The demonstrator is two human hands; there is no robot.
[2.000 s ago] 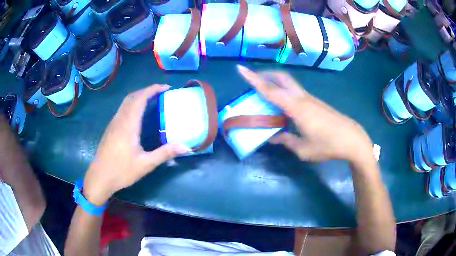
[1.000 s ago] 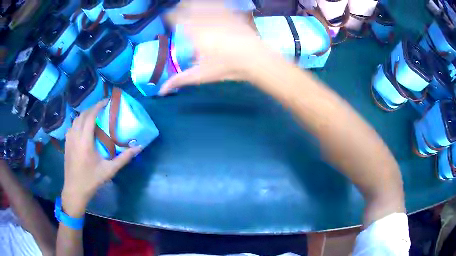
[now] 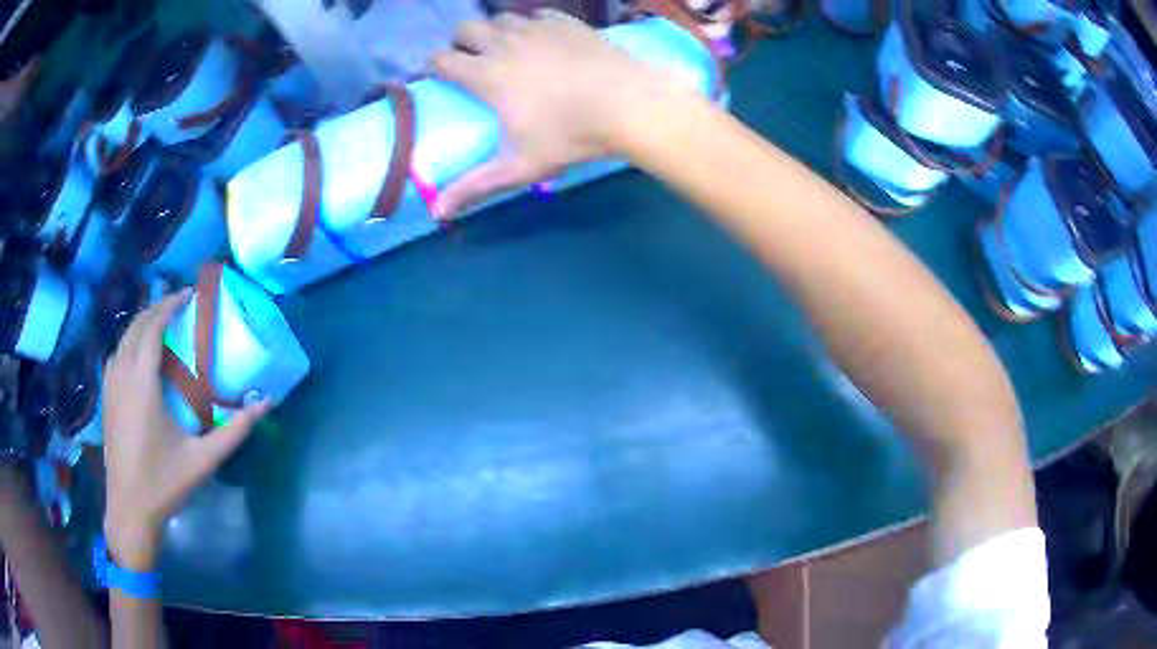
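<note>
My left hand (image 3: 171,418) holds light-blue speakers (image 3: 260,345) with brown straps at the left of the table, its thumb on the front edge; a faint green glow shows below. My right hand (image 3: 546,102) reaches across to the row of lit speakers (image 3: 349,178) at the far side and grips one of them, its palm and fingers over the top. The row lies end to end, slanting down to the left, with pink and violet glow at joins. My right hand hides part of the row.
Unlit speakers (image 3: 159,209) with black faces up crowd the left, and more (image 3: 1047,228) are grouped at the right. A crumpled translucent plastic bag (image 3: 368,51) lies behind the row. The green table's curved front edge (image 3: 609,602) is near me, with a cardboard box (image 3: 863,590) beneath.
The two speakers between my hands have gone from mid-table. My left hand is now at far left on speakers. My right hand has moved to the row, which has shifted left and tilted.
</note>
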